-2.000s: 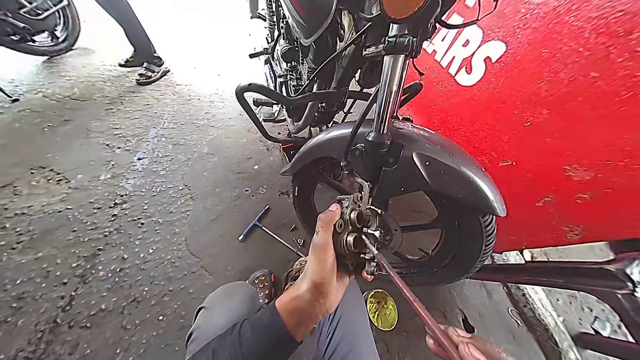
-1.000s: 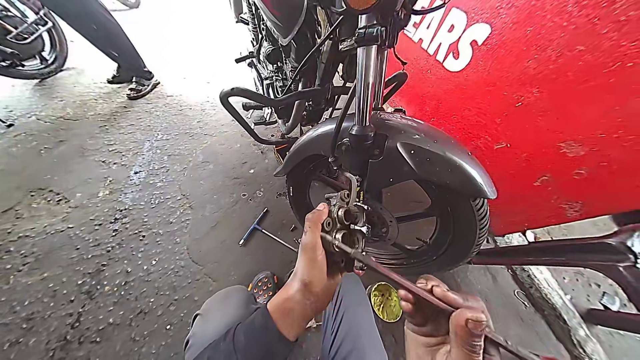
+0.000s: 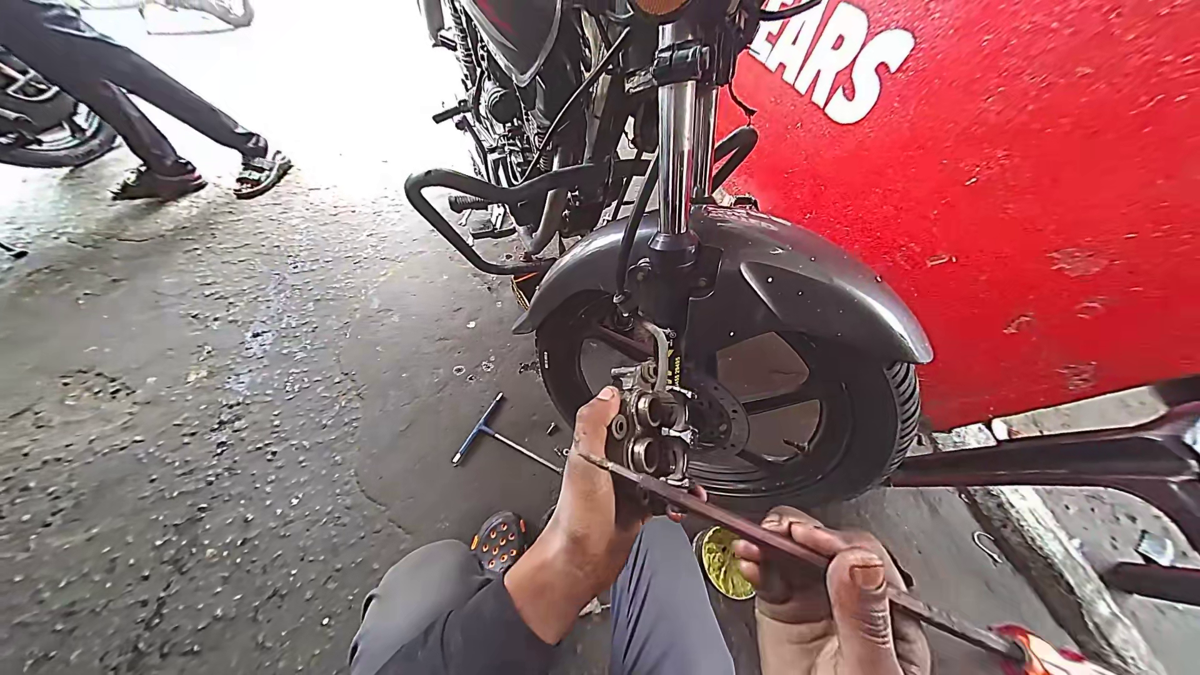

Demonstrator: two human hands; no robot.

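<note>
My left hand [image 3: 586, 506] grips a motorcycle's brake caliper [image 3: 645, 427] in front of the front wheel; two round pistons face me, and a hose runs up from it. In my right hand [image 3: 834, 591], low at the right, is the shaft of a long screwdriver [image 3: 722, 516]. Its thin tip lies across the lower part of the caliper near my left thumb, and its orange-red handle is partly cut off at the frame's lower right. The brake disc [image 3: 720, 422] shows behind the caliper, beside the fork leg [image 3: 675, 159].
A blue T-handle wrench [image 3: 483, 429] lies on the ground left of the wheel. Near my knees is a round tin with yellow-green contents [image 3: 724, 562]. A red painted wall [image 3: 1031, 234] stands right, above a dark metal frame [image 3: 1050, 455]. Another person's legs [image 3: 141, 103] are at upper left.
My right hand has come further into view with the screwdriver. The tool's tip has moved from the pistons to the caliper's lower left side. The other person's legs have shifted right in view.
</note>
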